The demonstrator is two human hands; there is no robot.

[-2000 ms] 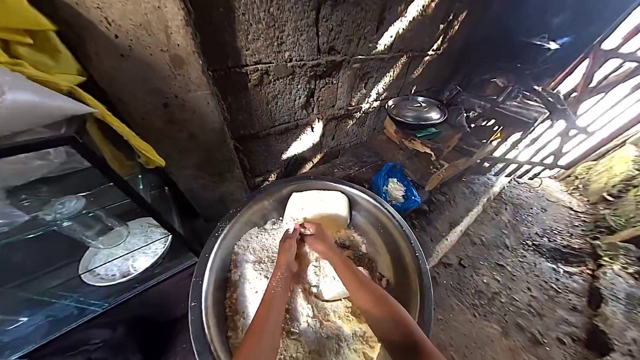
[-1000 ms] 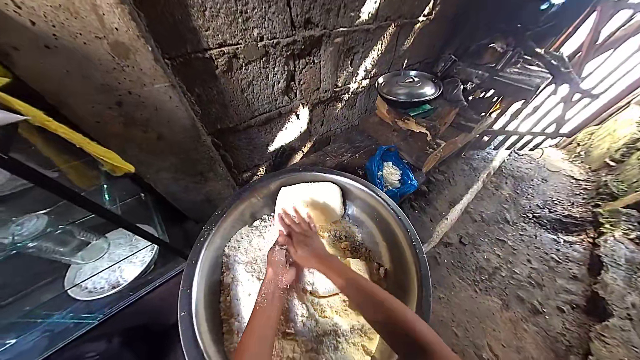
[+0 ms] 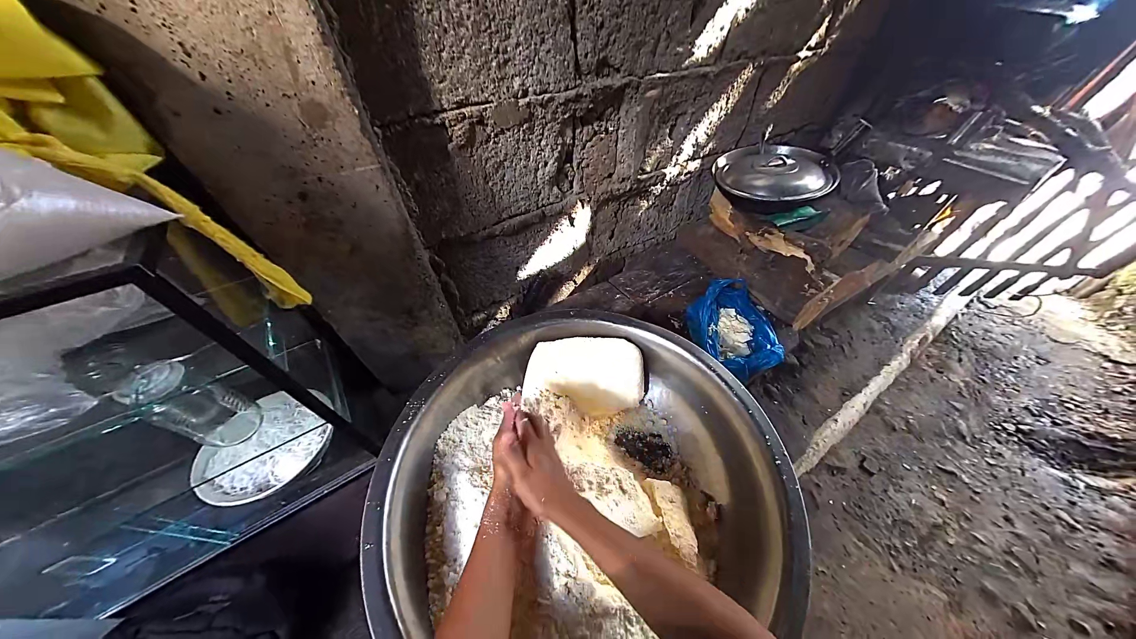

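A wide metal basin [image 3: 790, 497] holds pale floury crumbs [image 3: 466, 444]. At its far side lies a rounded white block [image 3: 586, 368], with a dark patch of granules [image 3: 645, 448] to its lower right. A yellowish chunk [image 3: 673, 519] rests near the right side of the crumbs. My left hand [image 3: 506, 453] and my right hand [image 3: 537, 461] are pressed palm to palm above the crumbs, just below the block. Whether anything is between the palms is hidden. Floury bits cling to my left forearm.
Behind the basin, a blue plastic bag [image 3: 768, 355] holds white stuff. A lidded pan [image 3: 777, 175] stands beyond it by the block wall [image 3: 497, 160]. On the left, a glass case [image 3: 177, 297] contains a white plate [image 3: 257, 453] and a glass jar [image 3: 204, 413]; yellow cloth [image 3: 240, 248] hangs over it.
From apparently bent fingers two seconds ago, my hands have come flat against each other. They have shifted slightly toward the left of the basin, away from the white block.
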